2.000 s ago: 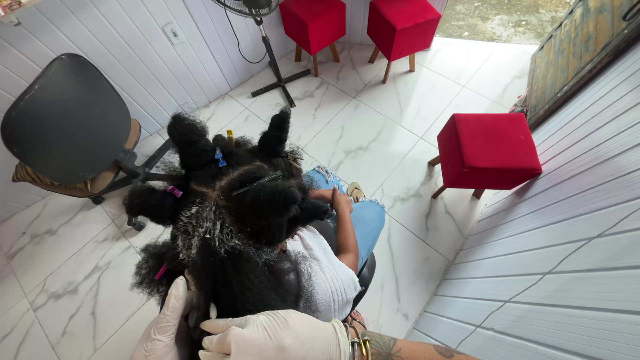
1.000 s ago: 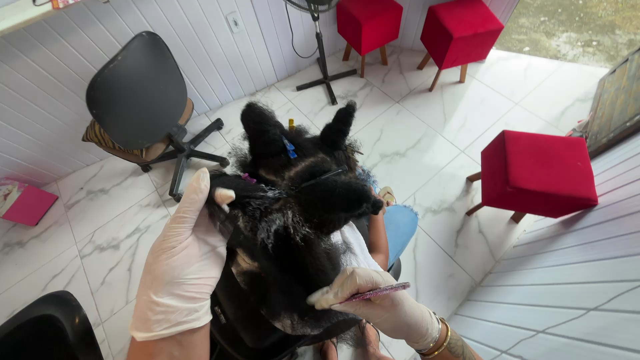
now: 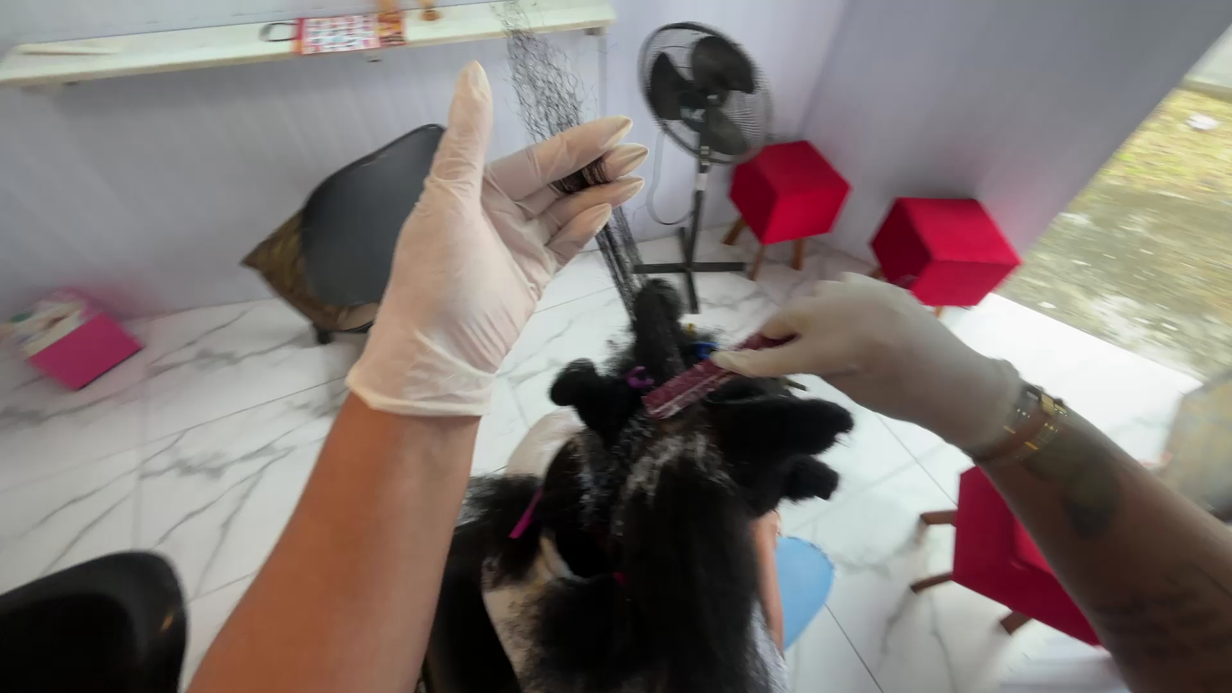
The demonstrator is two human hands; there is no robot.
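A seated person's dark hair (image 3: 683,539) is parted into sections, several of them twisted up and clipped, with whitish product near the roots. My left hand (image 3: 510,221), in a pale glove, is raised above the head and holds a thin strand of hair (image 3: 621,255) between its fingers, palm facing me. In my gloved right hand (image 3: 857,351) is a purplish comb (image 3: 688,385), its toothed end over the top of the head near the strand's base. A blue clip (image 3: 705,349) and purple clips sit among the sections.
A black pedestal fan (image 3: 707,96) and red cube stools (image 3: 789,192) stand beyond the head; another red stool (image 3: 1001,558) is below my right forearm. Black chairs (image 3: 366,221) stand at left, near a pink box (image 3: 85,351). A white shelf (image 3: 173,48) runs along the wall.
My left hand has risen and now draws a thin strand upward. My right hand has moved with the comb from the lower hair to the top of the head. The view has tilted up.
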